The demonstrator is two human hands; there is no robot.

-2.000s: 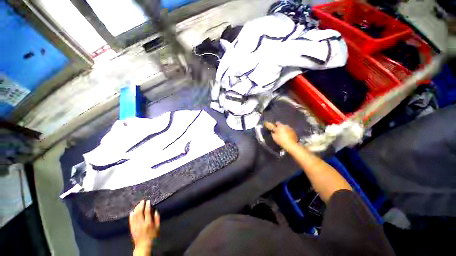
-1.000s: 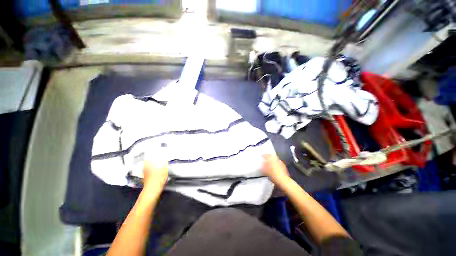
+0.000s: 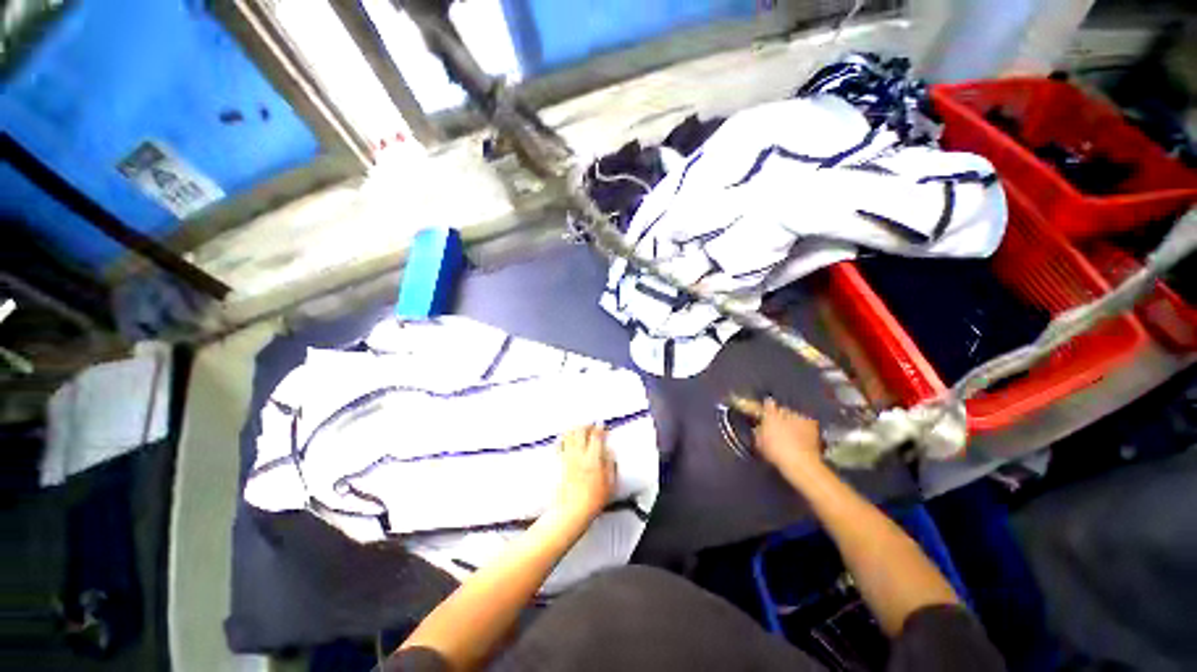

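A white garment with dark stripes (image 3: 460,427) lies spread over the dark ironing table (image 3: 309,597), covering the padding beneath it. My left hand (image 3: 587,475) rests flat on the garment's right part, holding nothing. My right hand (image 3: 790,440) is closed around the brownish handle of the steam iron (image 3: 735,431) on the table, right of the garment. Part of the iron is hidden by my hand, and its dark body blends into the cover.
A pale wrapped hose (image 3: 906,431) hangs across the view near my right hand. A white-and-black garment pile (image 3: 788,197) lies at the back right, beside red baskets (image 3: 1103,315). A blue bar (image 3: 429,273) stands behind the garment. A blue bin (image 3: 775,578) is below the table edge.
One second ago both hands were on the garment. My right hand has moved right and taken hold of the iron. My left hand has moved onto the garment's right part. The view has turned.
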